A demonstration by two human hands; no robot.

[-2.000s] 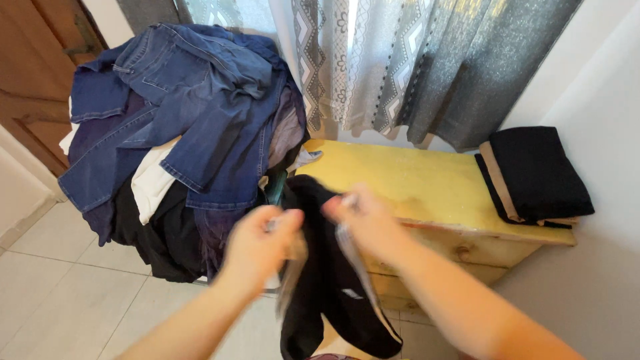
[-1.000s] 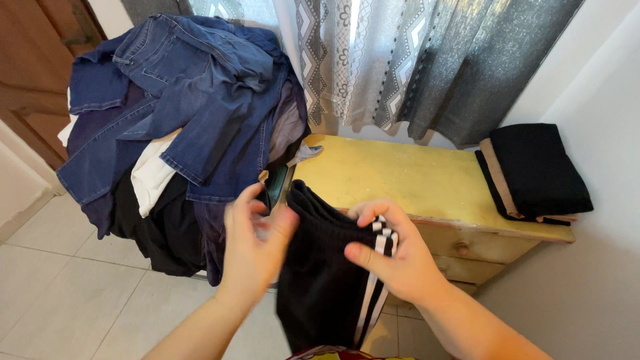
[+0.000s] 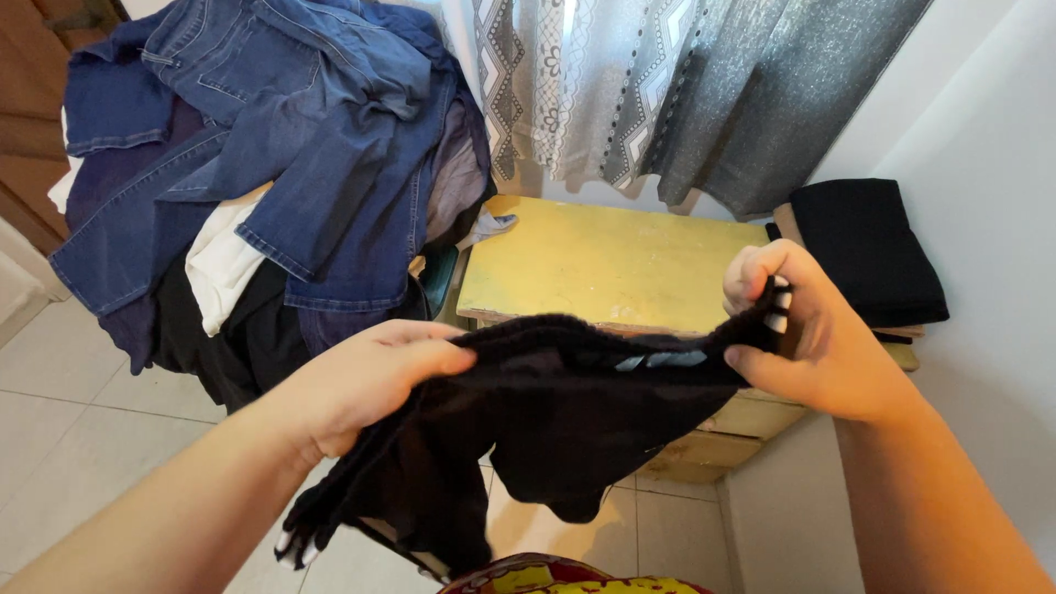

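Observation:
Black trousers with an elastic waistband and white side stripes (image 3: 561, 412) hang between my two hands, the waistband stretched open sideways. My left hand (image 3: 371, 384) pinches one side of the waistband between thumb and fingers. The opposite end is gripped by my right hand (image 3: 792, 334), where white stripes show at the fingers. Pale marks, perhaps a label, show inside the waistband. The trouser legs hang below, over the tiled floor, and part of them is folded or bunched at the lower left.
A large heap of clothes with blue jeans (image 3: 330, 165) on top rises at the left. Beyond my hands stands a yellow wooden chest of drawers (image 3: 610, 260), with folded black garments (image 3: 866, 252) at its right end. Patterned grey curtains (image 3: 660, 99) hang behind it.
The black trousers were held with the hands close together a second ago; now the hands are wide apart and the waistband is spread. My right hand has moved right.

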